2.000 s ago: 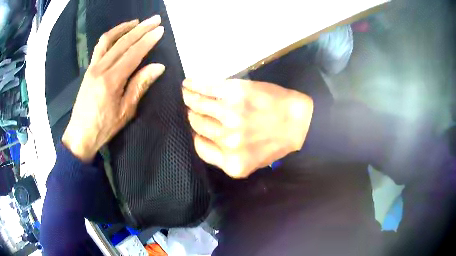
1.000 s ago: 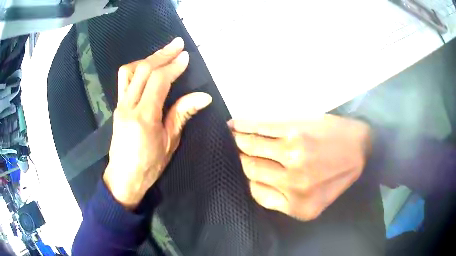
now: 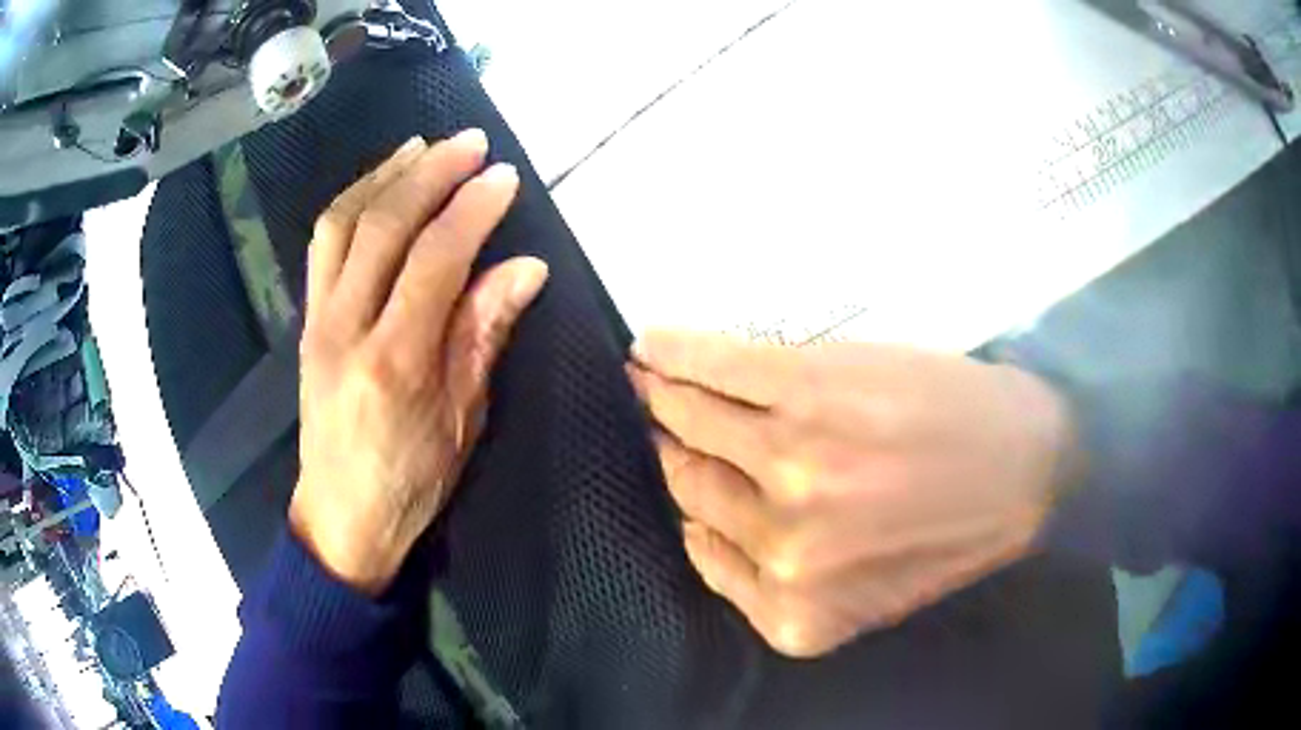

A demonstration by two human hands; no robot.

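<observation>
The black mesh back panel (image 3: 599,485) lies on the white table and runs down towards my lap. A camouflage band (image 3: 254,250) crosses it, and a smooth black band (image 3: 243,421) meets the camouflage band. My left hand (image 3: 400,342) lies flat on the panel, fingers slightly apart, pointing at the machine. My right hand (image 3: 856,478) pinches the panel's right edge at its fingertips. The sewing machine head (image 3: 86,114) is at the upper left, with a round white knob (image 3: 290,72). Small metal parts (image 3: 385,29) sit over the panel's top; the needle cannot be made out.
Thread snips (image 3: 1220,50) lie at the table's upper right. A printed ruler scale (image 3: 1127,157) is near the table edge. A thin dark line (image 3: 671,93) crosses the white table. Piled dark items (image 3: 50,342) are at the far left. A blue item (image 3: 1177,620) shows at the lower right.
The machine head and knob have come further into view at the upper left. Against one second ago, my left hand is slightly further left on the panel. My right hand still pinches the edge.
</observation>
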